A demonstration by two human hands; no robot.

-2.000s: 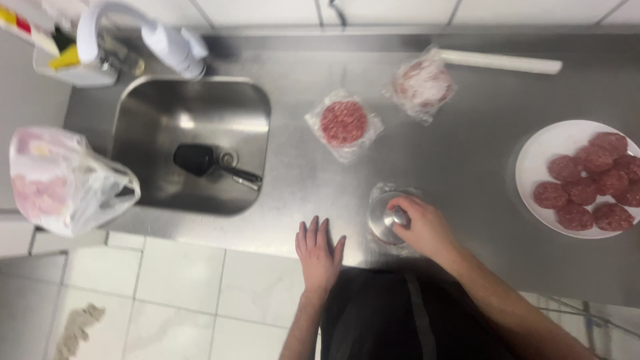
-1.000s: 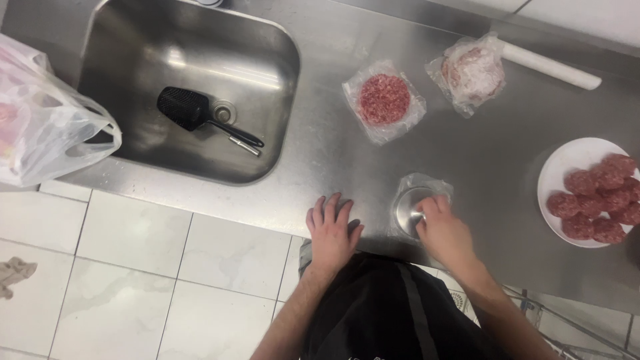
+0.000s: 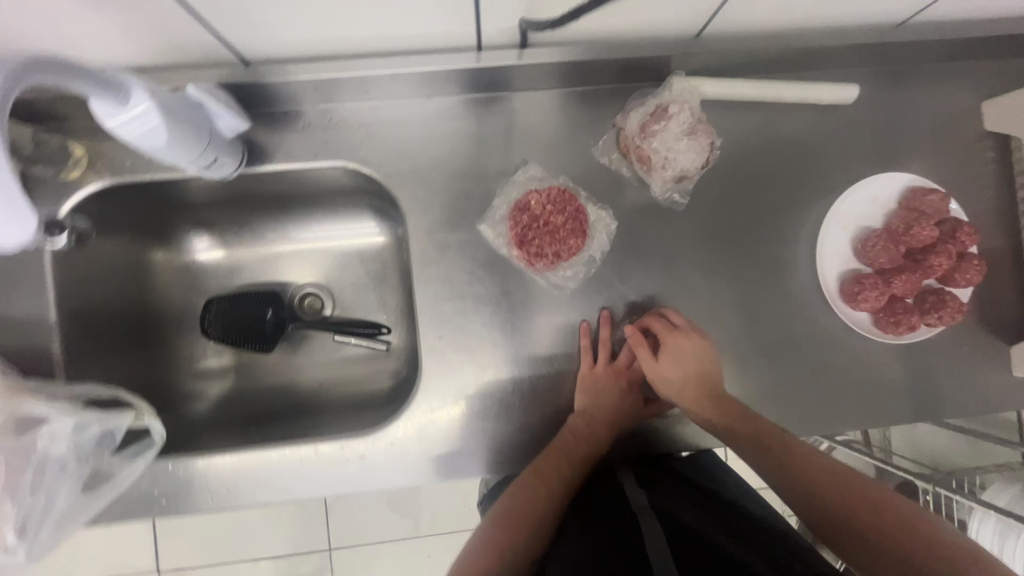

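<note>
Near the front edge of the steel counter, my left hand [image 3: 612, 388] lies with its fingers spread. My right hand [image 3: 680, 360] meets it there, fingertips bent down over the left fingers. What lies beneath both hands is mostly hidden, and no round metal press shows. Beyond them, a flat raw ground-meat patty [image 3: 548, 227] rests on a square of clear plastic. Behind it to the right sits a crumpled plastic-wrapped bundle [image 3: 668, 142], pinkish inside. On the right, several raw meatballs [image 3: 930, 259] are grouped on a white plate [image 3: 842, 300].
A black slotted utensil [image 3: 248, 320] lies in the steel sink [image 3: 412, 320] at left, below a white faucet [image 3: 160, 120]. A plastic bag [image 3: 64, 464] stands at the front left. A white rod [image 3: 776, 90] lies along the back. Below the counter's right side is a wire rack [image 3: 928, 480].
My right hand has left the round metal press it held and now touches my left hand. My left hand has moved right, over to where the press was. The view has shifted.
</note>
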